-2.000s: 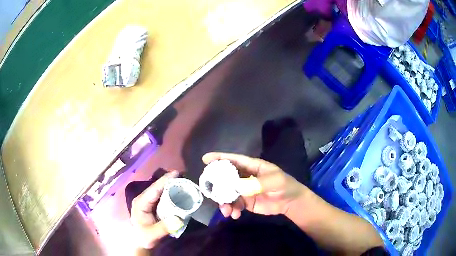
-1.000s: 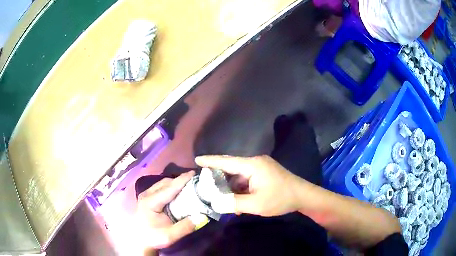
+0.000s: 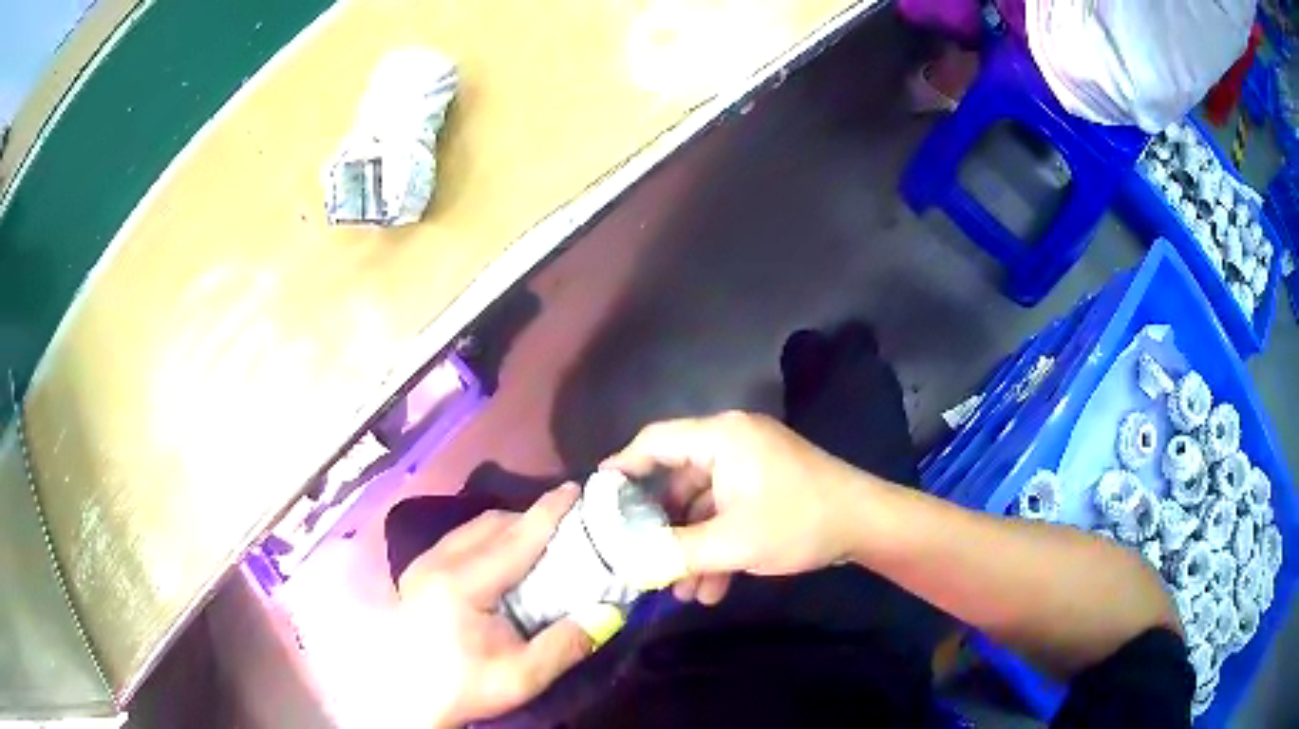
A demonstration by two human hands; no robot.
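Observation:
My left hand (image 3: pixel 492 627) is shut around a grey-white tubular body (image 3: pixel 549 581) above my lap, with a yellow band on its thumb. My right hand (image 3: pixel 755 506) grips a white ring piece (image 3: pixel 621 516) at the tube's upper end. The ring piece touches the tube end, with a dark line between them. My right fingers hide part of the ring piece. How deep it sits in the tube cannot be seen.
A whitish assembly (image 3: pixel 392 150) lies on the tan bench (image 3: pixel 228 342) beside a green strip (image 3: pixel 128 135). A blue tote (image 3: pixel 1019 470) of ring pieces stands at right. A purple tray (image 3: pixel 442 399) is below the bench edge. A blue stool (image 3: pixel 1033 278) and a person's white top (image 3: pixel 1140 57) are upper right.
The ring piece was apart from the tube and now sits against its mouth. The hands have come together. Since one second ago, my right fingers have shifted around the ring piece.

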